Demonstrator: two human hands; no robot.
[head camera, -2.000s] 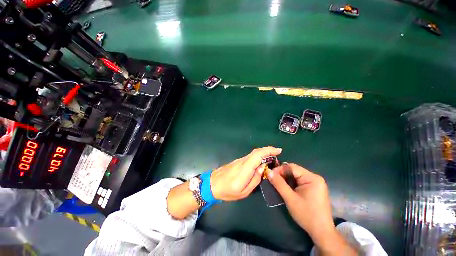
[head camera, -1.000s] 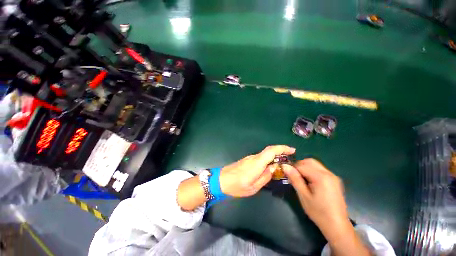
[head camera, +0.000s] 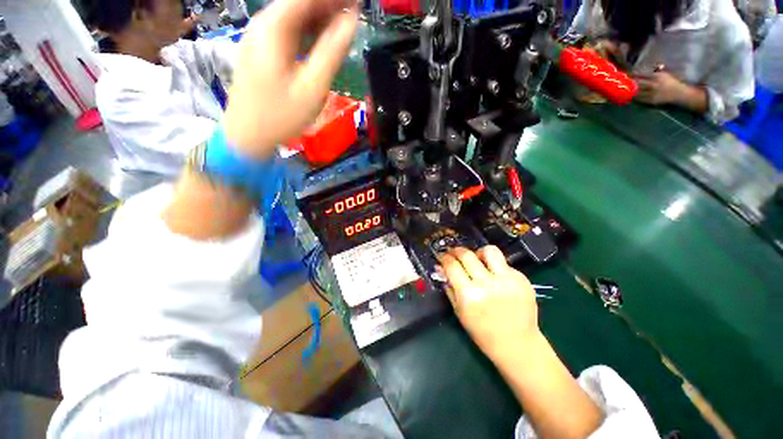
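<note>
The black press fixture (head camera: 446, 64) stands ahead of me. My right hand (head camera: 494, 300) is at its near nest, fingertips down on it; they cover most of the part there, and I cannot tell whether they grip it. Orange flex (head camera: 444, 236) shows just beyond the fingers. A dark screen module (head camera: 538, 243) lies at the far station with orange flex beside it. My left hand (head camera: 288, 81), with a blue strap, is raised left of the machine, blurred; its fingertips are partly cut off by the top edge, its grip unclear.
A large red clamp handle (head camera: 598, 75) sticks out right of the machine top. Red digits (head camera: 356, 201) and a white label (head camera: 373, 270) are on its front. A watch housing (head camera: 609, 293) lies on the green bench. A red bin (head camera: 330, 129) and people in pale smocks are beyond.
The view has swung left to the machine. My hands, earlier together over the bench with a housing and module, are now apart: the left raised, the right at the near nest. The digits have changed.
</note>
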